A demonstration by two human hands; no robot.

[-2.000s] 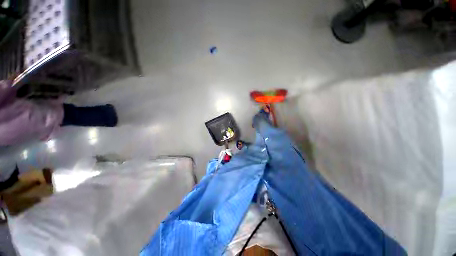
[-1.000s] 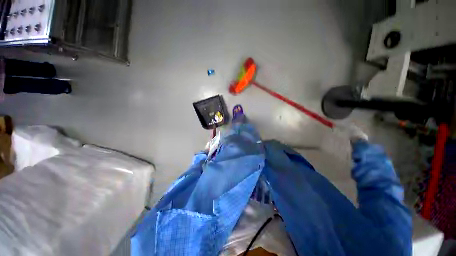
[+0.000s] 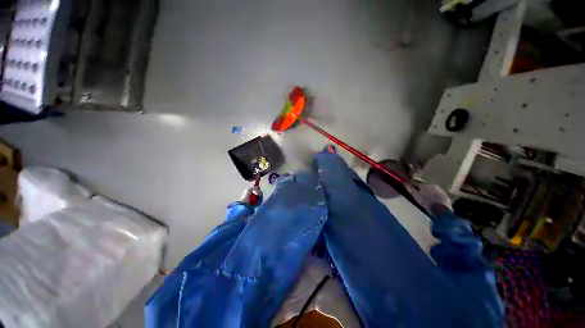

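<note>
The broom (image 3: pixel 292 111) has an orange-red head with some green and stands on the grey floor ahead of me. Its thin red handle runs down to the right to my right hand (image 3: pixel 431 196), which is gloved in white and closed on it. The black square dustpan (image 3: pixel 251 155) is on the floor left of the broom head, with yellow and white scraps in it. My left hand (image 3: pixel 251 195) is closed on its red handle. A small blue scrap (image 3: pixel 237 129) lies on the floor just above the dustpan, left of the broom head.
A ball transfer table (image 3: pixel 25 61) is at the upper left. Plastic-wrapped white material (image 3: pixel 83 256) and a brown carton (image 3: pixel 9 182) are at the lower left. A white frame with holes (image 3: pixel 513 106) is at the right, and a dark round base (image 3: pixel 387 179) lies behind the broom handle.
The broom came into fuller view from behind my smock, its head swinging left toward the dustpan. The blue scrap now shows nearer the dustpan. The view has shifted; more of the right-hand frame shows.
</note>
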